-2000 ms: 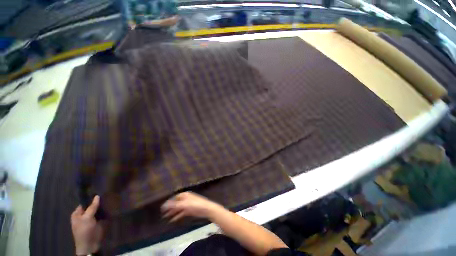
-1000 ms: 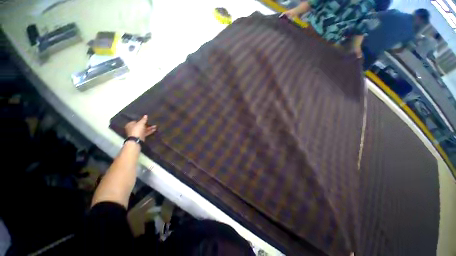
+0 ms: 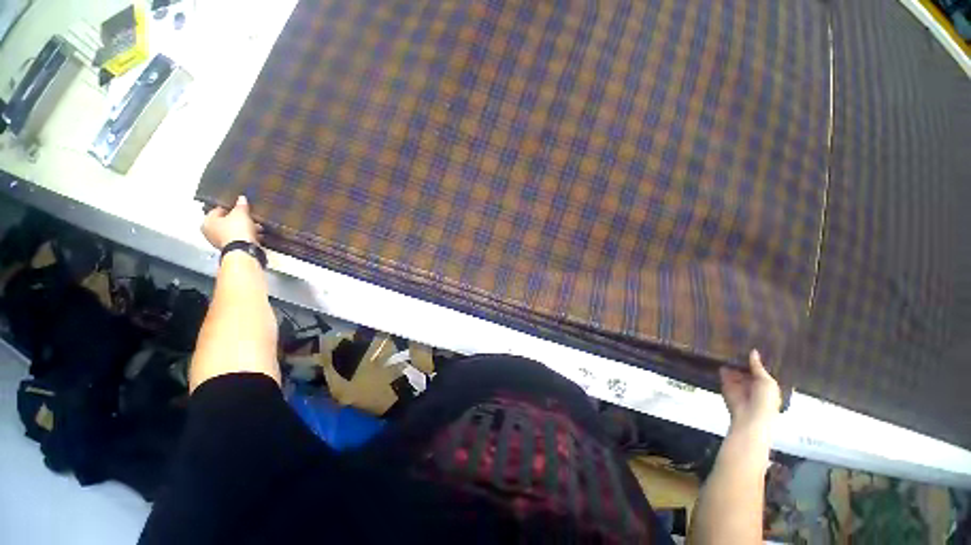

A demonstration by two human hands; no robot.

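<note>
A plaid fabric ply point(image 3: 532, 149), brown with blue-purple and orange checks, lies over a stack of plies point(image 3: 426, 283) whose layered edges show along the table's near rim. My left hand point(image 3: 232, 224), with a black wristband, pinches the ply's near left corner. My right hand point(image 3: 752, 391) pinches its near edge close to the right corner, where the cloth has a slight ripple. A second stack of plaid point(image 3: 905, 213) lies to the right, split off by a narrow pale gap.
Grey metal boxes point(image 3: 138, 112) and a yellow box point(image 3: 124, 40) lie on the table at upper left. The white table edge point(image 3: 351, 309) runs along the near side. Brown and black scraps point(image 3: 367, 367) and a blue bag point(image 3: 335, 420) are below on the floor.
The ply has come down from its raised, slanted folds and lies mostly flat. My right hand has come into view on its near edge. The coworker has left the view.
</note>
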